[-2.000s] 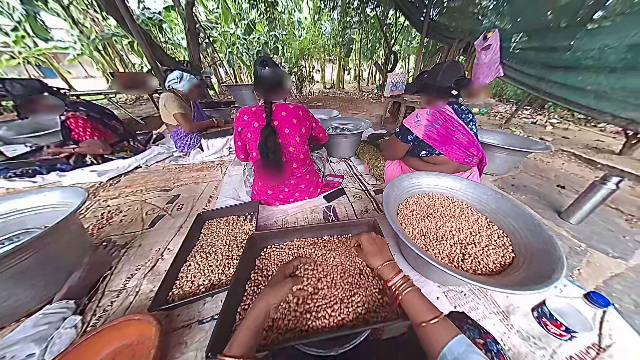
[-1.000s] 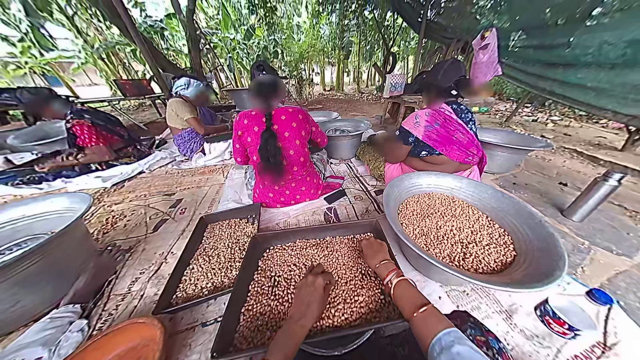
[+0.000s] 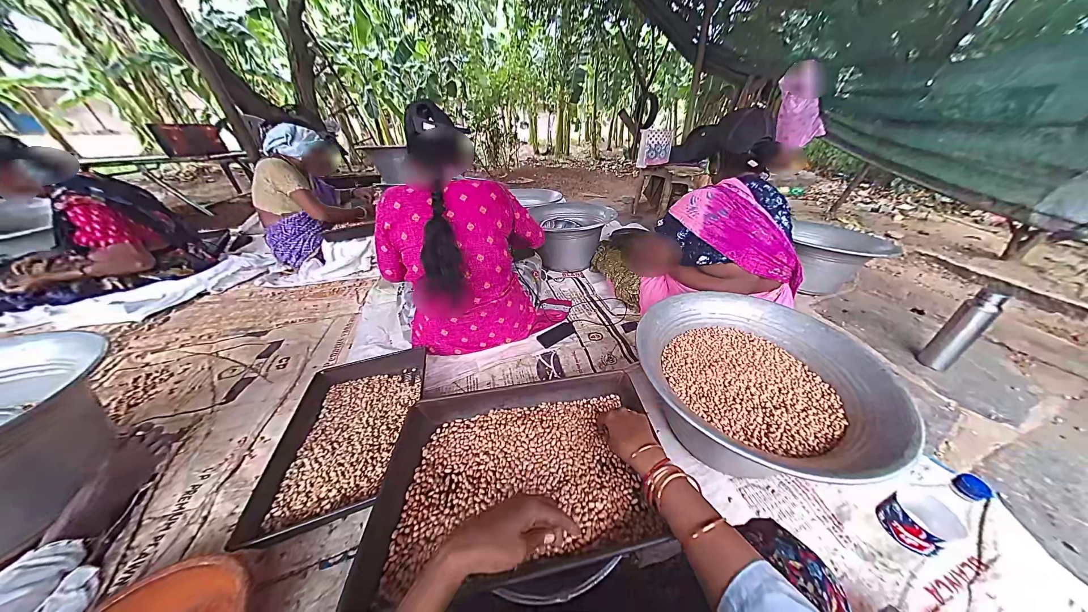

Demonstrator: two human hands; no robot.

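A dark metal tray (image 3: 408, 442) filled with pale brown nuts or seeds (image 3: 501, 455) lies before me, tilted slightly. Over its near part is my left hand (image 3: 510, 531), palm down with fingers bent; whether it holds any nuts cannot be seen. My right hand (image 3: 627, 432), with bangles at the wrist, touches the nuts by the tray's right wall, its fingertips partly hidden. A second, narrower tray (image 3: 314, 408) of the same nuts lies to the left. At the right a wide aluminium basin (image 3: 884, 416) holds more nuts (image 3: 752, 391).
Several people sit on spread sacks (image 3: 195, 374), one in a pink top (image 3: 463, 255) straight ahead. A large metal pot (image 3: 51, 425) and an orange basin (image 3: 183, 586) are at the left. A steel flask (image 3: 963, 330) and a plastic bottle (image 3: 926, 514) are at the right.
My left hand has turned from fingers on the nuts in the middle to palm down nearer the tray's front edge. My right hand remains by the right wall.
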